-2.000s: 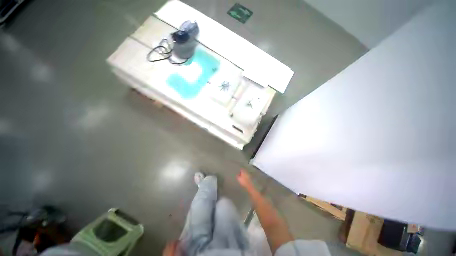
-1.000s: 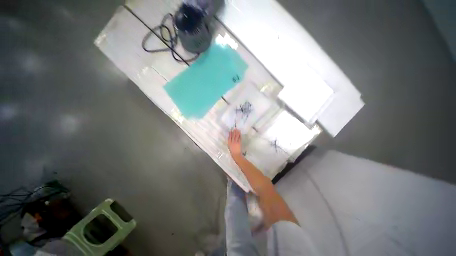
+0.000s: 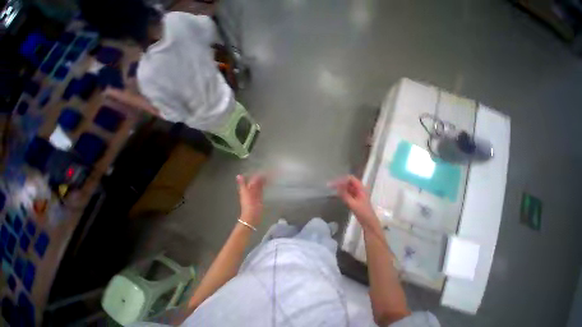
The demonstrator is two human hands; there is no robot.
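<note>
My left hand [image 3: 251, 197], with a bracelet at the wrist, is raised over the floor at the centre. My right hand [image 3: 353, 195] is raised opposite it, beside the pallet stack. A thin, faint, pale sheet or strip [image 3: 301, 191] seems to stretch between the fingertips of both hands. It is blurred and partly see-through, so its exact shape cannot be told.
A pallet stack of white sheets [image 3: 488, 185] at right bears a teal sheet [image 3: 441, 179], marked papers and a cabled device. A person [image 3: 185, 70] sits at the brown table with dark blue cells [image 3: 108, 118] at left. A green stool [image 3: 127, 297] stands lower left.
The view has turned left, bringing the table and seated person into sight. My right hand has left the paper on the stack. Both hands are now raised in front of me with a faint pale thing between them.
</note>
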